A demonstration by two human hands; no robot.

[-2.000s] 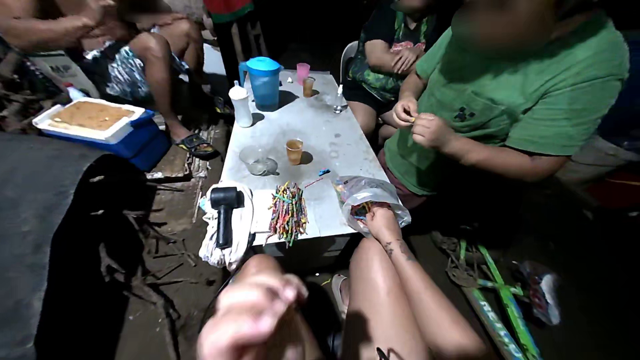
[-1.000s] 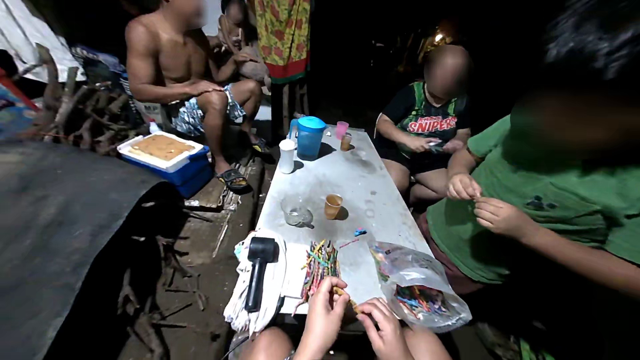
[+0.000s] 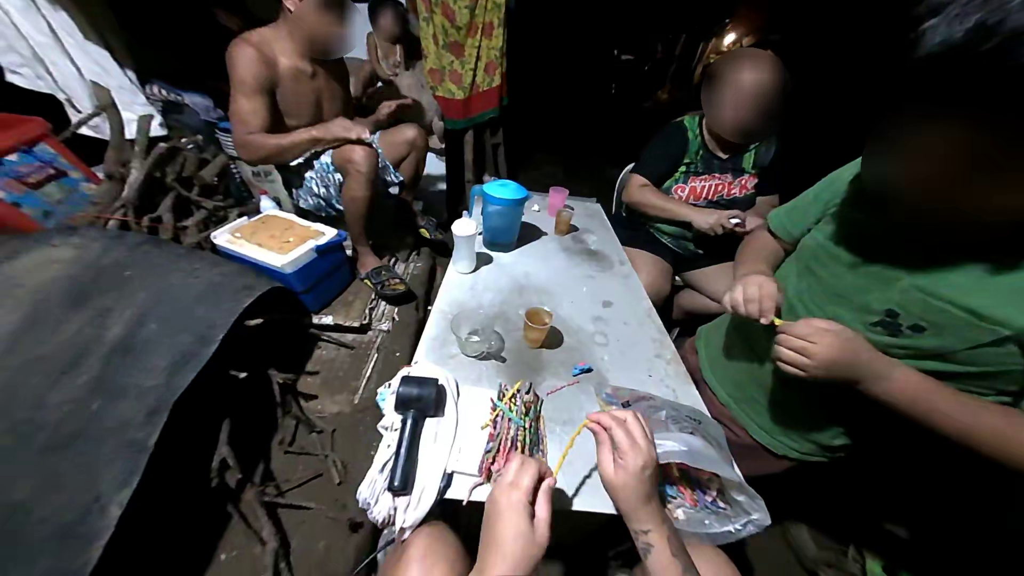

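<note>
A twisted yellow strand (image 3: pixel 571 450) is stretched between my hands above the near edge of the table. My left hand (image 3: pixel 518 506) pinches its lower end, and my right hand (image 3: pixel 626 454) holds its upper end between thumb and fingers. Just beyond my left hand lies a pile of multicoloured twisted strands (image 3: pixel 516 424). A clear plastic bag (image 3: pixel 700 444) with more colourful pieces lies open to the right of my right hand. Left of the pile, a black handheld device (image 3: pixel 412 432) rests on a white cloth (image 3: pixel 436 472). A short red strand (image 3: pixel 562 388) and a small blue item (image 3: pixel 582 370) lie beyond the pile.
The white table (image 3: pixel 592 296) holds a clear glass cup (image 3: pixel 474 336), a cup of brown liquid (image 3: pixel 537 326), a white bottle (image 3: pixel 464 244) and a blue pitcher (image 3: pixel 502 220). People sit along the right and at the far left, near a blue cooler (image 3: pixel 320 272).
My right hand has left the plastic bag and both hands have come together over the near table edge. They now hold the yellow strand taut between them. The view has shifted.
</note>
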